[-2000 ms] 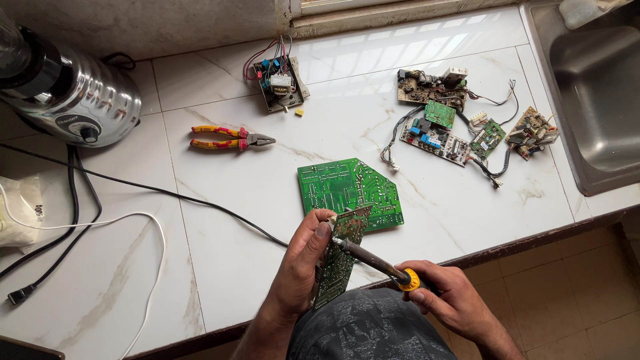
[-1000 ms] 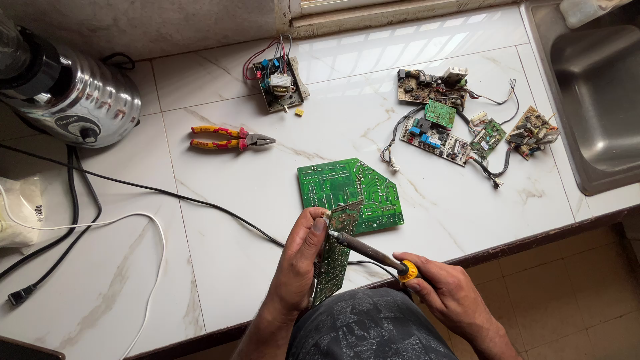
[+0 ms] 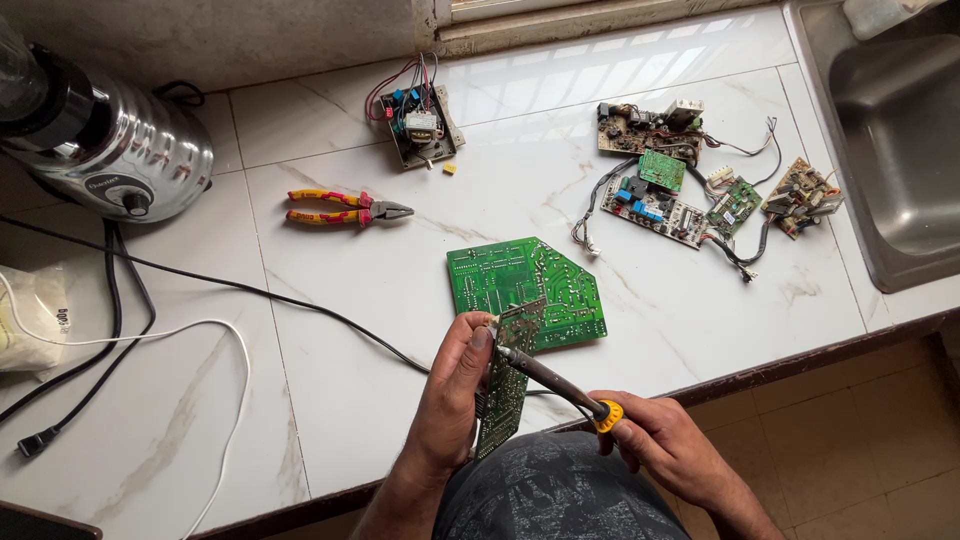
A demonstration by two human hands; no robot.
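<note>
My left hand (image 3: 457, 382) grips a narrow green circuit board (image 3: 506, 390), tilted on edge near the counter's front. A small white part shows by my left thumb; its kind is unclear. My right hand (image 3: 652, 442) holds a soldering iron (image 3: 551, 375) by its handle with a yellow collar. The iron's tip points left and lies at or very near the board's face; contact cannot be told. Behind the held board, a larger green circuit board (image 3: 517, 277) with a cut corner lies on the tiled counter, its soldered side up. Combination pliers (image 3: 349, 208) with red and yellow handles lie farther left.
A transformer in an open case (image 3: 420, 127) sits near the window ledge, beside a small yellow part (image 3: 448, 169). Wired circuit boards (image 3: 660, 210) lie at right, near a steel sink (image 3: 892, 150). A chrome blender base (image 3: 112, 157), black cords (image 3: 225, 283) and a plastic bag (image 3: 34, 319) are at left.
The soldering iron's angle against the held board has shifted slightly since the earliest frame, and its black cord now shows behind it. Both hands keep their holds.
</note>
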